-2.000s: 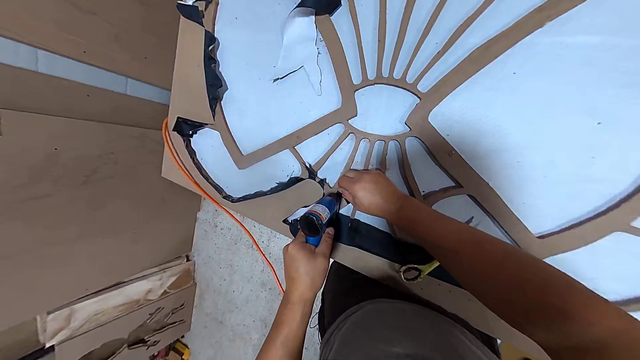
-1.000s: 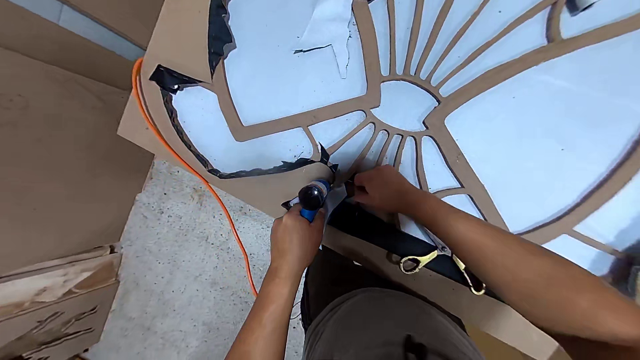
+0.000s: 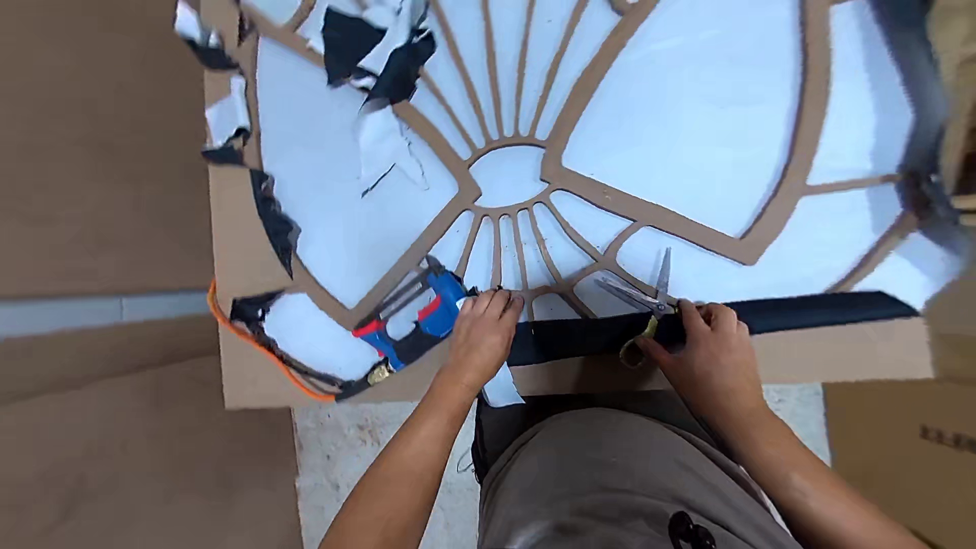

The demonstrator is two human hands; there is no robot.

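Observation:
A blue pneumatic stapler [image 3: 438, 305] with red parts lies on the cut-out fiberboard panel [image 3: 663, 217], just left of my left hand [image 3: 486, 328]. That hand pinches the left end of a black fabric strip [image 3: 579, 339] along the panel's near edge; a white flap [image 3: 502, 387] hangs below it. Scissors [image 3: 648, 301] with yellowish handles lie across the strip, blades apart. My right hand [image 3: 705, 343] has its fingers at their handles. White sheeting [image 3: 694, 99] shows through the panel's openings.
An orange air hose [image 3: 267, 354] runs over the panel's near left corner to the stapler. Black and white fabric scraps [image 3: 381, 53] lie on the panel's upper left. Ragged black fabric [image 3: 271, 221] lines the left rim. Brown boards [image 3: 99, 152] are at the left.
The stapler, in my left hand earlier, now lies on the panel. My left hand has moved onto the strip's end. My right hand has moved right to the scissors.

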